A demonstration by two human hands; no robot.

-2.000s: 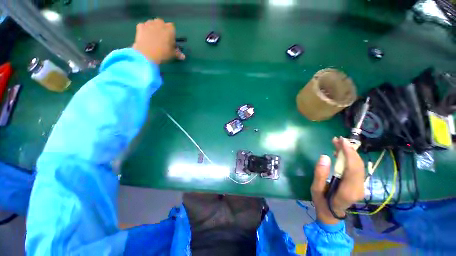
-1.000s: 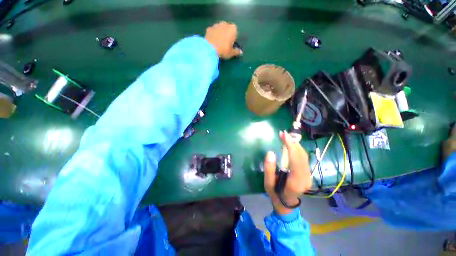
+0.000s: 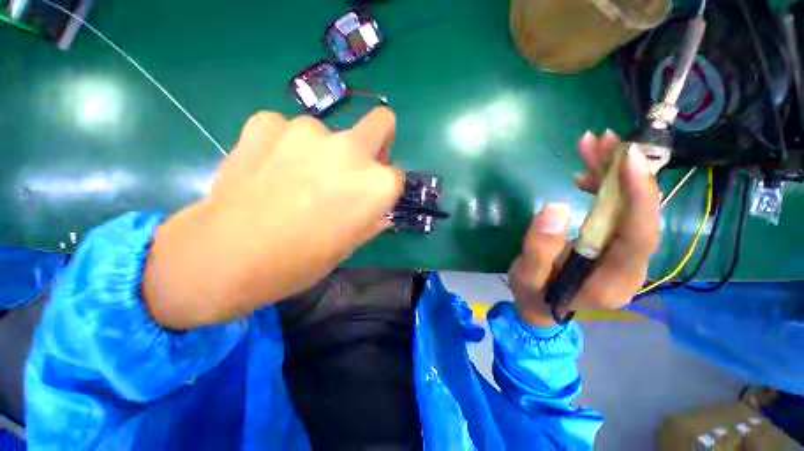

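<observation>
My left hand (image 3: 282,207), bare, is closed over the left part of the black fixture (image 3: 428,192) near the bench's front edge. A slim dark pointed tool, seemingly tweezers (image 3: 432,212), sticks out from its fingers across the fixture. The hand hides much of the fixture, so what it holds cannot be told. My right hand (image 3: 608,238) holds the soldering iron (image 3: 606,207) by its cream grip, tip pointing up and away. Two device housings (image 3: 353,38) with white and silver patches lie behind my left hand; a thin red wire runs from the nearer one.
A brown tip-cleaning pot (image 3: 573,35) stands at the back right. Beside it is the black fan unit (image 3: 692,88), with yellow and black cables (image 3: 705,238) below. A thin solder strand (image 3: 159,84) runs from the spool (image 3: 66,22), far left, to my left hand. Cardboard box (image 3: 723,430) on the floor.
My left hand has come back from the far part of the bench to the fixture. The view has moved closer and lower. My right hand still holds the soldering iron.
</observation>
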